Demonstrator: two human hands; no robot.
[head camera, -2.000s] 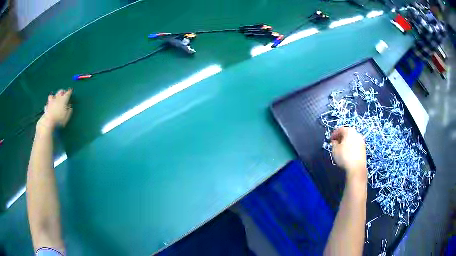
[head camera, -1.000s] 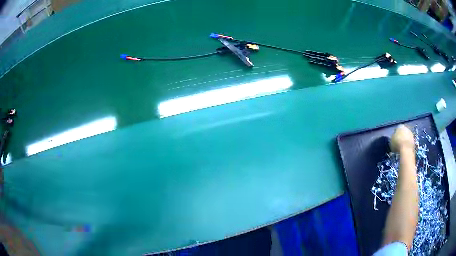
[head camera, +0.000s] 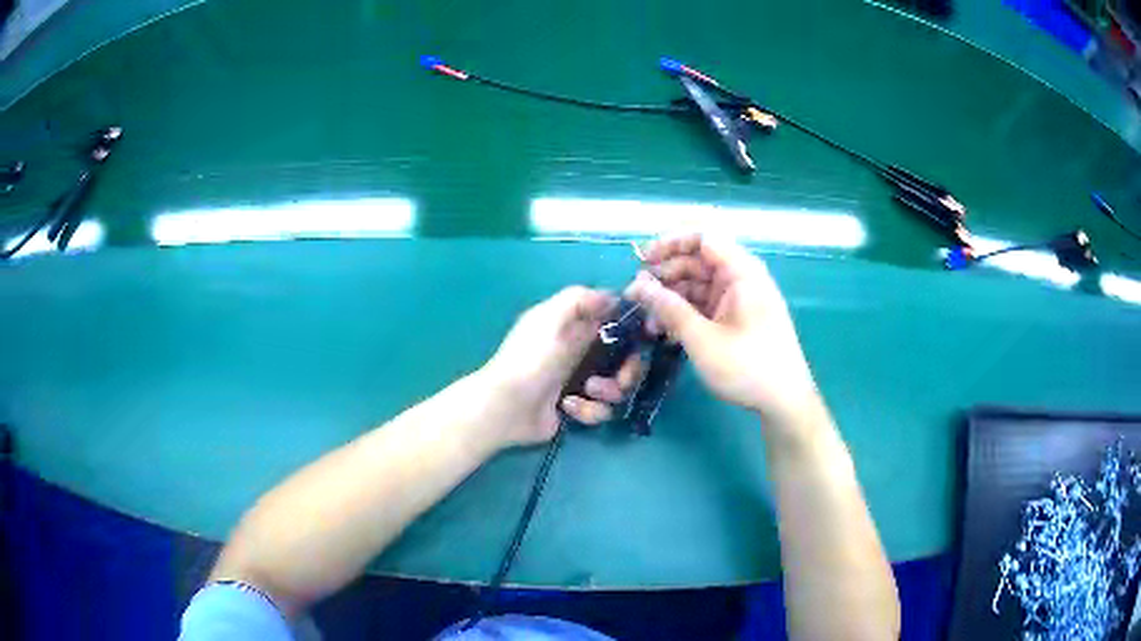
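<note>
My left hand (head camera: 551, 363) holds a black clamp (head camera: 648, 388) at the middle of the bench, its two long halves spread apart. Its black cable (head camera: 528, 507) hangs down towards my lap. My right hand (head camera: 713, 307) is at the top of the clamp and pinches a small silver spring (head camera: 613, 332) against it; one thin leg sticks up above the fingers. The fingers hide most of the spring and the clamp's nose.
Black clamp leads (head camera: 723, 123) with blue and red ends lie across the far green surface (head camera: 313, 113), others at far left (head camera: 85, 188). A black tray (head camera: 988, 501) of tangled silver springs (head camera: 1076, 551) is at the near right.
My right hand has left the spring tray and joined my left hand at the middle. The clamp and cable are now in front of me. The view has turned right, then left and down.
</note>
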